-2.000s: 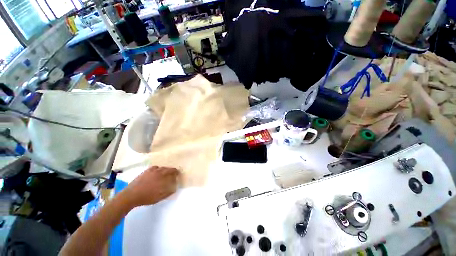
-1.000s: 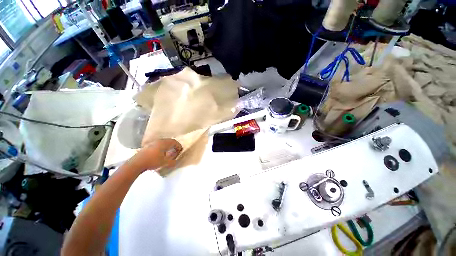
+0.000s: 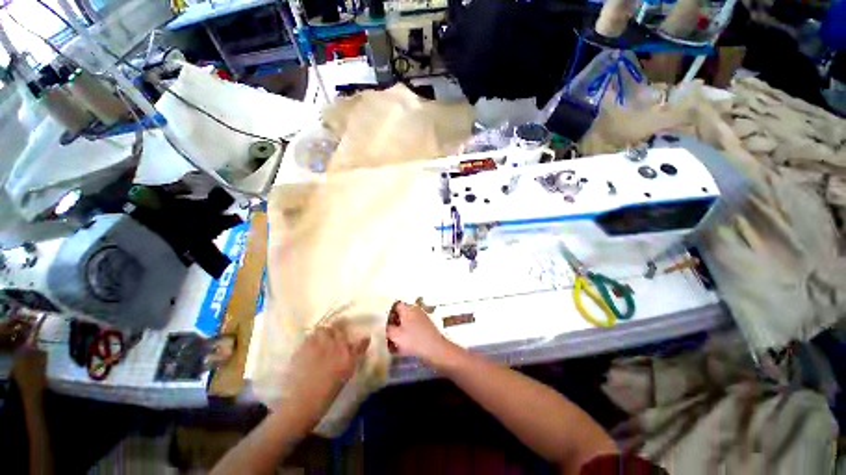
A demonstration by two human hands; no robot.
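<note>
A wide beige cut panel (image 3: pixel 336 243) lies on the white machine table left of the needle area and hangs over the front edge. My left hand (image 3: pixel 326 357) lies on the panel near that edge, fingers spread, blurred. My right hand (image 3: pixel 408 329) is at the panel's right edge with its fingers curled in; a small dark thing shows at the fingertips, and whether it grips the cloth is unclear. The white sewing machine (image 3: pixel 575 190) stands right of the panel. Its presser foot area (image 3: pixel 461 246) is beyond my right hand.
Scissors with yellow and green loops (image 3: pixel 601 295) lie on the bed at right. More beige cloth (image 3: pixel 403 121) lies behind the panel. A mug (image 3: pixel 531 139) and a red packet (image 3: pixel 475 167) stand behind the machine head. Another person's hand (image 3: pixel 31 371) is at far left.
The view has turned down. The beige panel now lies spread toward the front edge. My left hand has moved to the front, and my right hand has come into view.
</note>
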